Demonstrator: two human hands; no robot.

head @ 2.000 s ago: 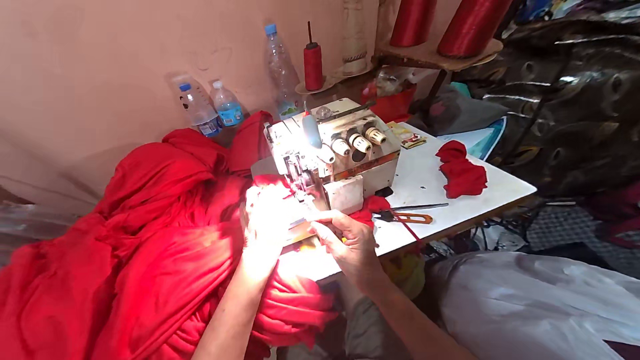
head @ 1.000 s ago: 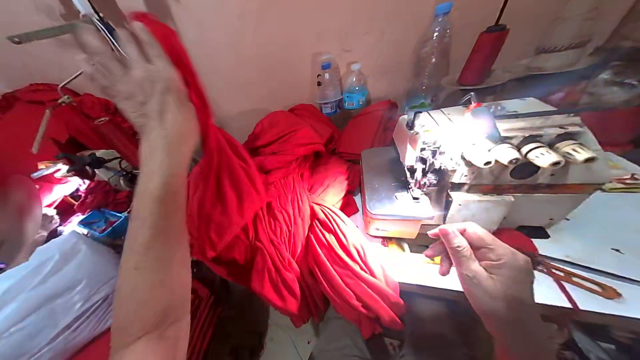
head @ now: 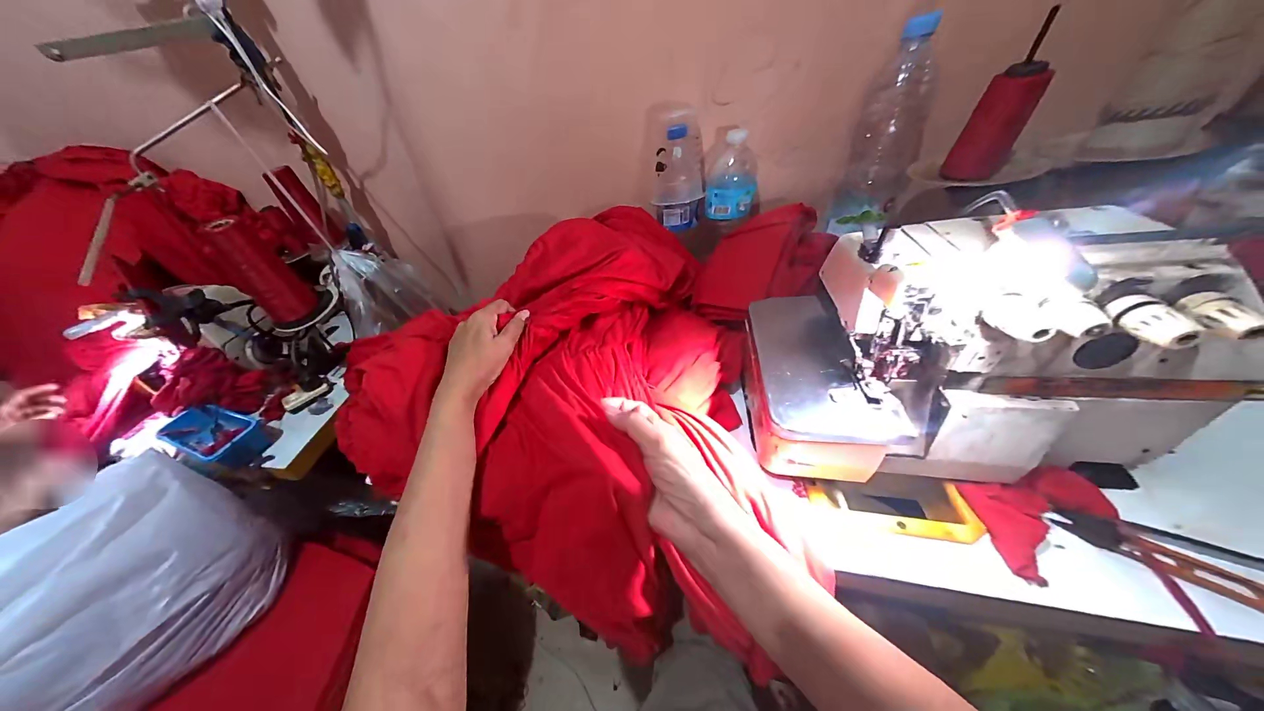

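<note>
A large heap of red fabric (head: 592, 395) lies in the middle of the view, left of an overlock sewing machine (head: 889, 365). My left hand (head: 484, 351) grips a fold on the heap's left part, with its fingertips bent into the cloth. Lower on the pile, my right hand (head: 657, 449) rests with its thumb and fingers against gathered fabric; some fingers are hidden, so its hold cannot be told. The machine's lamp glares over its needle area, and no cloth shows on its bare metal plate.
Plastic bottles (head: 731, 178) stand by the wall. A red thread cone (head: 997, 123) is behind the machine. A red-handled tool lies on the right tabletop (head: 1165, 592). At left are another thread cone (head: 262, 272), a blue basket (head: 212, 434) and another person's hand (head: 35, 403).
My left hand has come down from the upper left onto the fabric heap. My right hand has moved from the machine's front edge left onto the cloth. The view swung left earlier.
</note>
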